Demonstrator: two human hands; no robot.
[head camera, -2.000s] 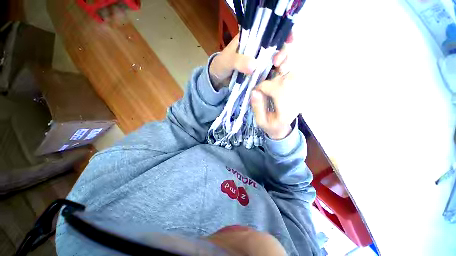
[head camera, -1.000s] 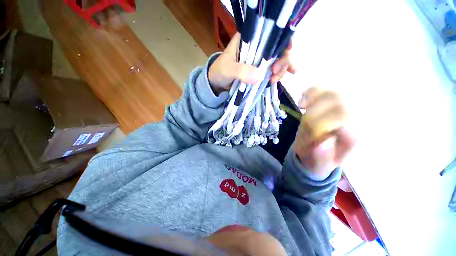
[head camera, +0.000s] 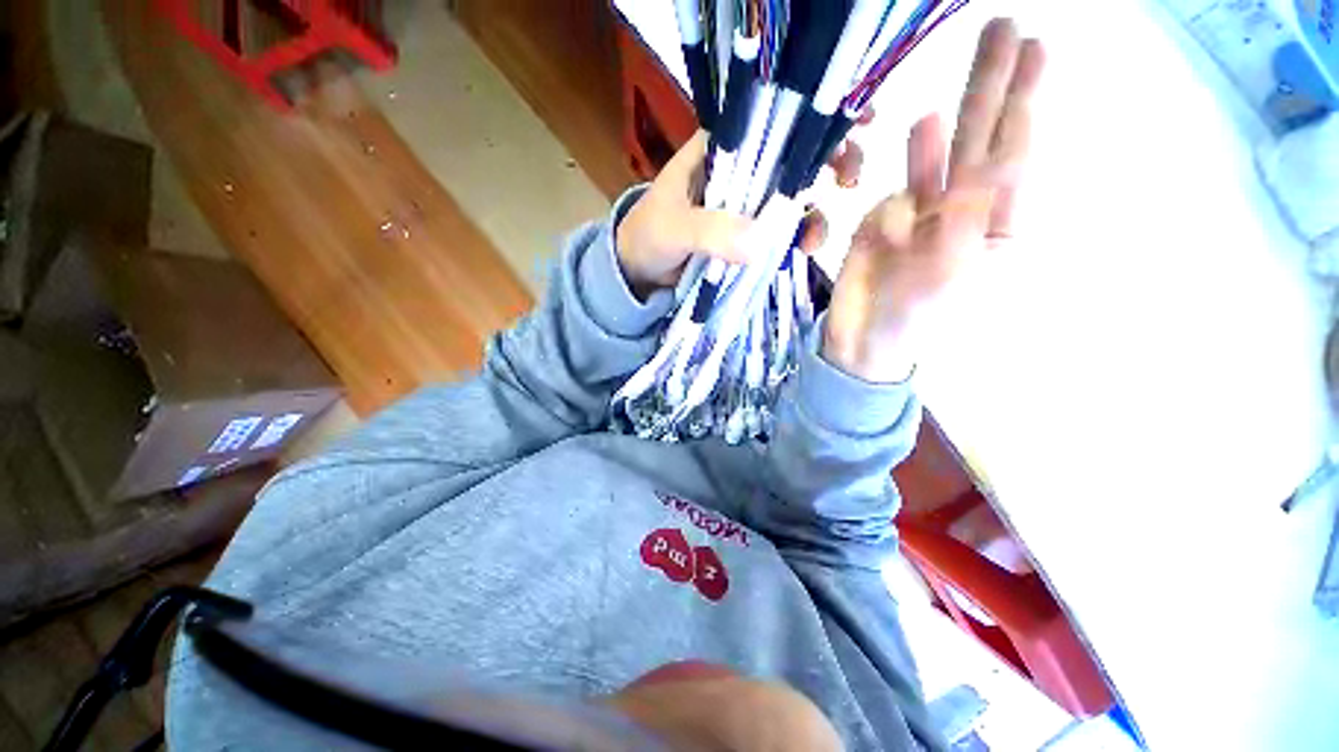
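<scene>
My left hand (head camera: 687, 221) is wrapped around a thick wire harness bundle (head camera: 749, 140), held upright above my lap. Black sleeves show above and beside the hand, with thin coloured wires at the top, cut off by the picture's edge. Below the hand, white cable ends (head camera: 712, 389) hang and fan out with small tips. My right hand (head camera: 940, 199) is just right of the bundle, raised with its fingers extended and nothing visible in it. Its outline is partly washed out by glare.
A glaring white table (head camera: 1145, 382) spans the right side, with clear plastic bags (head camera: 1300, 132) at its far edge. Red stools stand at top left (head camera: 316, 44) and under the table (head camera: 999, 588). An open cardboard carton (head camera: 220, 353) is on the floor at left.
My right hand was at the lower bundle, then pulled away right with a thin yellowish strand. Now it is higher, its fingers extended, and the strand no longer shows. My left hand keeps its grip.
</scene>
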